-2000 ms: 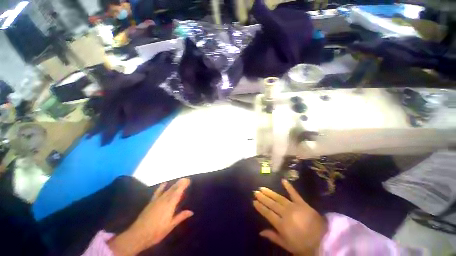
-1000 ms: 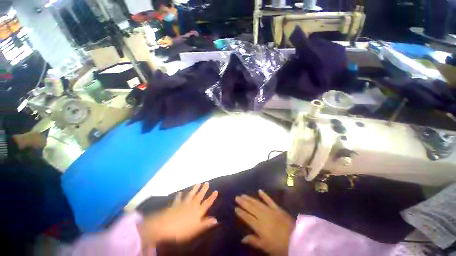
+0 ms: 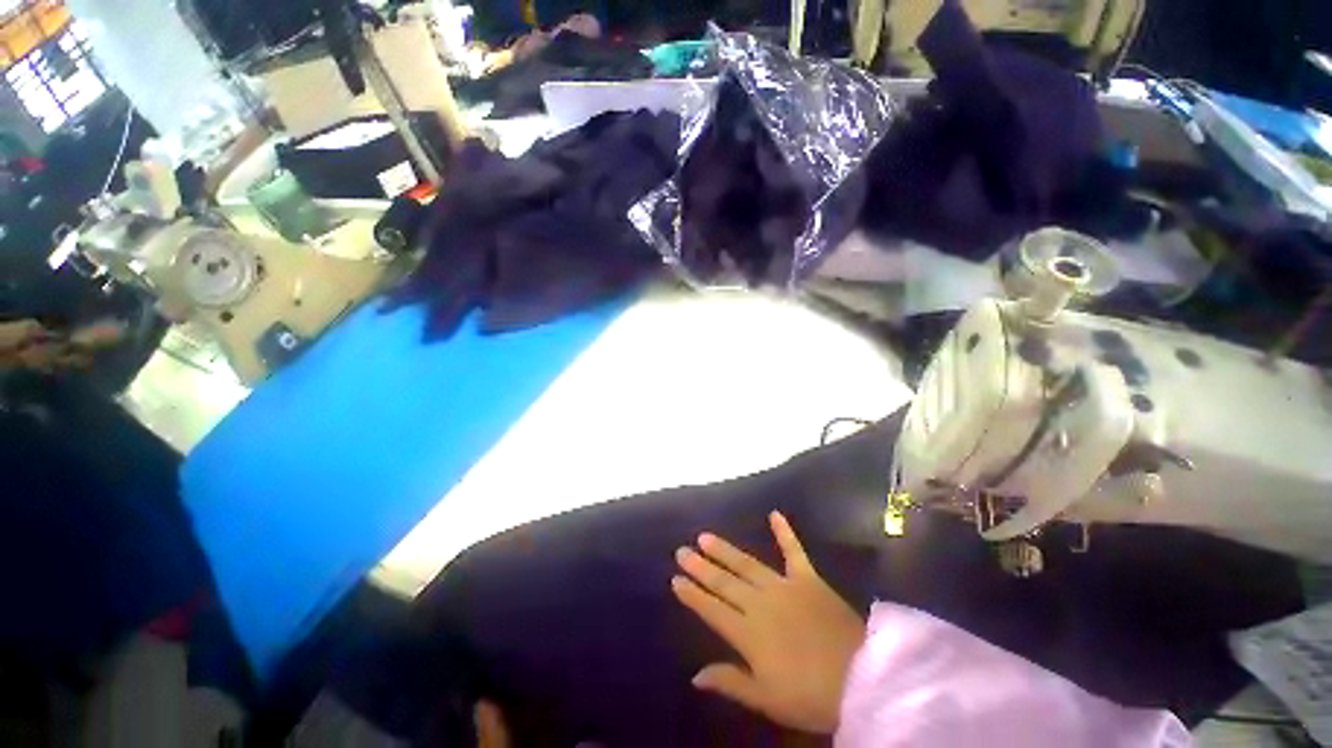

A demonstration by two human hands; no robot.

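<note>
A large dark garment panel (image 3: 584,614) lies over the front of the white table and runs under the head of the cream-white sewing machine (image 3: 1081,424). The presser foot area (image 3: 896,513) is lit yellow, with cloth beneath it. My right hand (image 3: 771,626) lies flat on the panel left of the needle, fingers apart, holding nothing. My left hand (image 3: 492,725) is mostly cut off by the bottom edge; only a fingertip or so shows over the cloth, so its state is hidden.
A blue sheet (image 3: 395,439) covers the table's left side. Dark cloth heaps (image 3: 541,219) and a clear plastic bag (image 3: 847,132) lie behind. Another sewing machine (image 3: 234,278) stands at the left, near a person's hand (image 3: 59,345). A printed sheet (image 3: 1297,658) lies at lower right.
My left hand has drawn back from the panel's upper edge to the bottom edge of the picture. My right hand stays flat on the cloth. The view has shifted, showing the machine further right.
</note>
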